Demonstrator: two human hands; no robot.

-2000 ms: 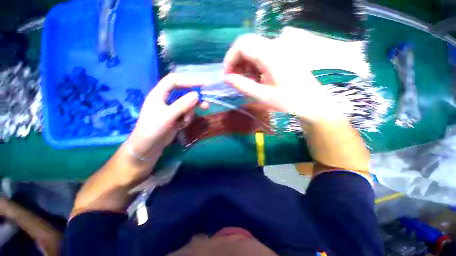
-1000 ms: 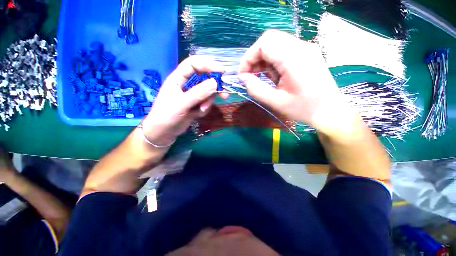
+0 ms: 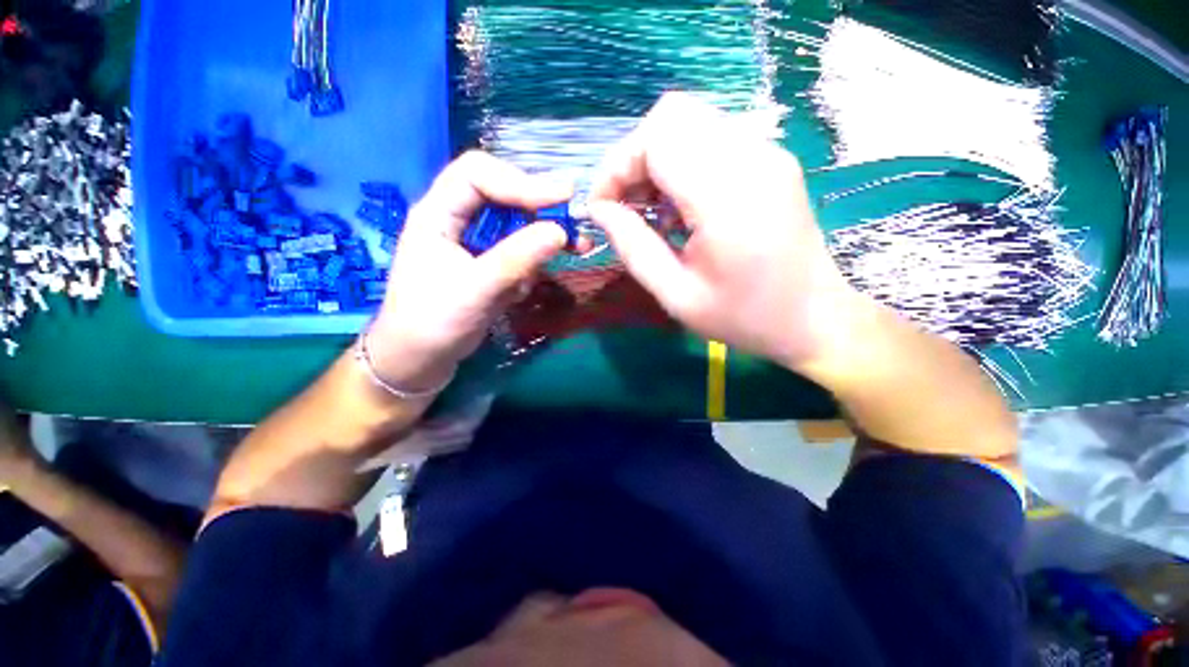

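Observation:
My left hand (image 3: 450, 267) holds blue connector housings (image 3: 515, 228) between thumb and fingers, in front of me over the wire bundles. My right hand (image 3: 717, 235) is closed at the fingertips on a thin wire (image 3: 597, 245) at the right face of the housing. The fingertips of both hands almost meet. The wire's end and how far it sits in the housing cannot be made out. Pale wires (image 3: 554, 141) and brown wires (image 3: 606, 297) lie under and beside the hands, partly hidden by them.
A blue tray (image 3: 300, 321) with loose housings and wired pieces is left. Green wires (image 3: 619, 59), white wires (image 3: 932, 111) and white-and-dark wires (image 3: 965, 276) lie beyond and right. A harness bundle (image 3: 1137, 235) is far right, small parts (image 3: 65, 215) far left. Another person's arm (image 3: 98, 521) is lower left.
The long wire end that stuck out below my right hand no longer shows there. My right fingertips have moved slightly left, closer to the housing. The view has steadied and shifted slightly.

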